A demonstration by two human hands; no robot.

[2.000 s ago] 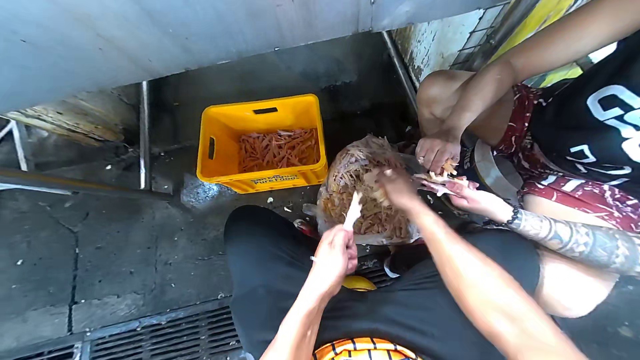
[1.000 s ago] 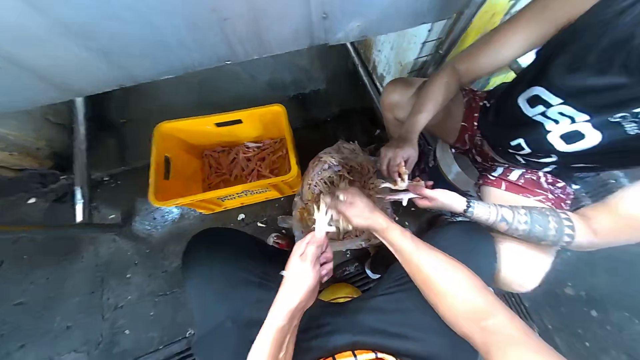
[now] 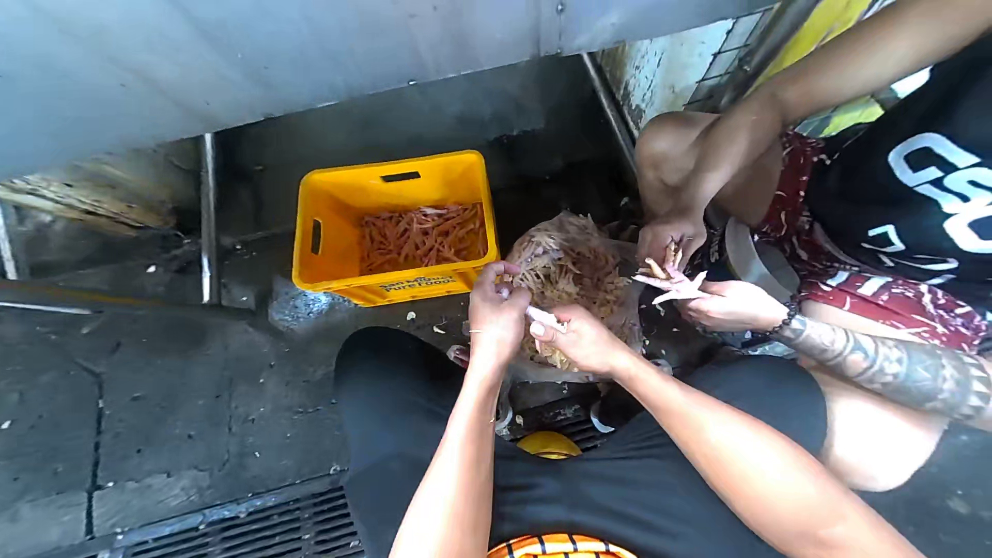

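Observation:
Both my hands meet over a pile of pale chicken feet (image 3: 570, 263) in a clear plastic bag between my legs. A pale chicken foot (image 3: 546, 318) spans the gap between them. My left hand (image 3: 498, 310) has its fingers closed around one end, mostly hidden by the hand. My right hand (image 3: 581, 337) pinches the other end between thumb and fingers. Up and to the left stands a yellow plastic crate (image 3: 395, 277) with pinkish chicken feet (image 3: 422, 236) inside. On the right, a co-worker's two hands hold another chicken foot (image 3: 678, 285).
A metal panel (image 3: 271, 54) overhangs the far side, with metal legs (image 3: 208, 217) below it. The co-worker's knees and a metal bowl (image 3: 752, 260) are close on the right. A floor grate (image 3: 256, 527) lies at the lower left. Scraps dot the wet ground.
My right hand has moved from over the pile to the chicken foot at my left hand. That foot, upright above my left hand before, now slants between both hands.

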